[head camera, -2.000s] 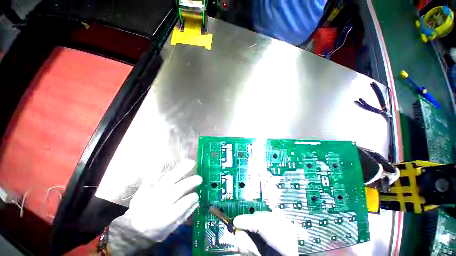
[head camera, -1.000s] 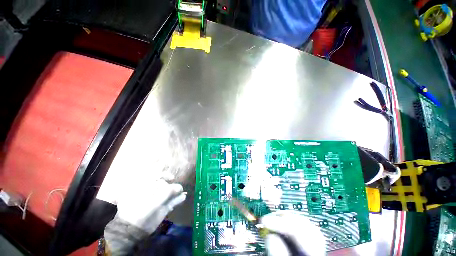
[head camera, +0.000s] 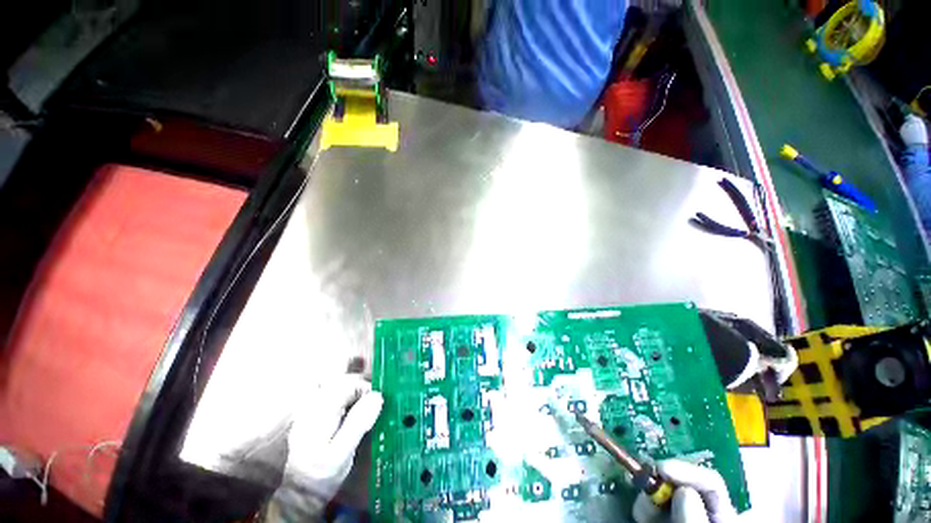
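Note:
A large green circuit board (head camera: 551, 409) lies solder side up on the bare metal plate. My gloved right hand (head camera: 686, 492) is shut on the soldering iron (head camera: 625, 460) at the board's lower right. The iron's thin tip points up and left over the silvery pads near the board's middle; whether it touches is unclear. My gloved left hand (head camera: 332, 434) is at the board's left edge, fingers close to it. Whether it holds solder wire cannot be seen. Bright glare covers part of the board.
A yellow solder reel holder (head camera: 359, 133) stands at the far left corner. Side cutters (head camera: 737, 217) lie far right. The iron stand (head camera: 750, 352) and a black fan (head camera: 886, 370) are at right. A red-lined tray (head camera: 123, 306) is at left. A person in blue stands beyond the plate.
The iron and my right hand have moved right across the board. My left hand has moved closer to the board's left edge. The whole view has shifted slightly.

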